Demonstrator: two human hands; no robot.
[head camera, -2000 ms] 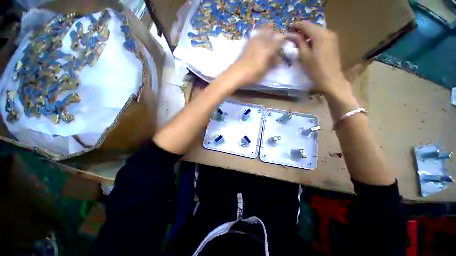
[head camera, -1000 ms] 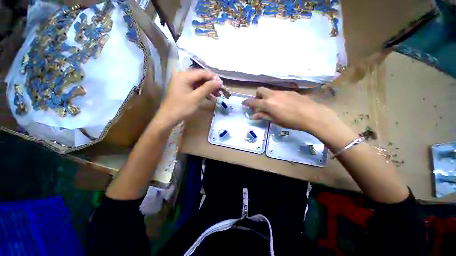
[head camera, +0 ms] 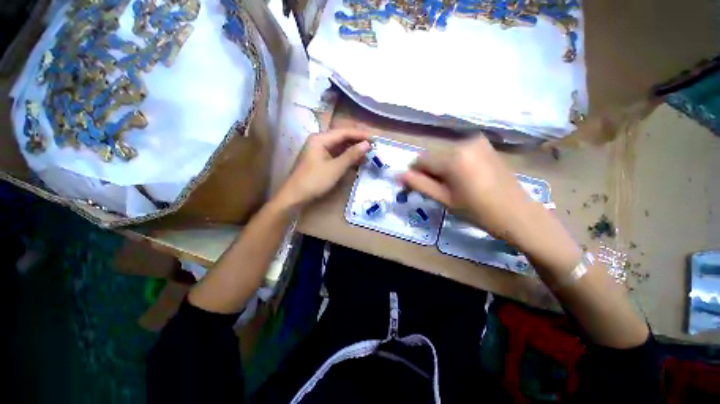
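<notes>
Two pale square peg trays lie side by side on the cardboard-covered bench. The left peg tray point(head camera: 392, 226) has dark-topped pegs standing on it. The right peg tray point(head camera: 471, 243) is partly covered by my right forearm. My left hand point(head camera: 325, 164) is at the left tray's upper left corner, thumb and forefinger close together; whether it holds something small is hidden. My right hand point(head camera: 460, 175) is blurred over the left tray's right side, fingers bent down near a small dark thing point(head camera: 403, 195); I cannot tell if it grips it.
An open carton point(head camera: 207, 170) at left holds heaped gold-and-blue metal parts point(head camera: 99, 99) on a white liner. Another carton's white liner point(head camera: 466, 75) in front bears more such parts. Dark crumbs point(head camera: 602, 227) lie on the bench at right, with another peg tray point(head camera: 703, 293) at the right edge.
Both hands have come from over the front carton to the left tray. In the last second my right hand has stayed over its right side, and the view has shifted.
</notes>
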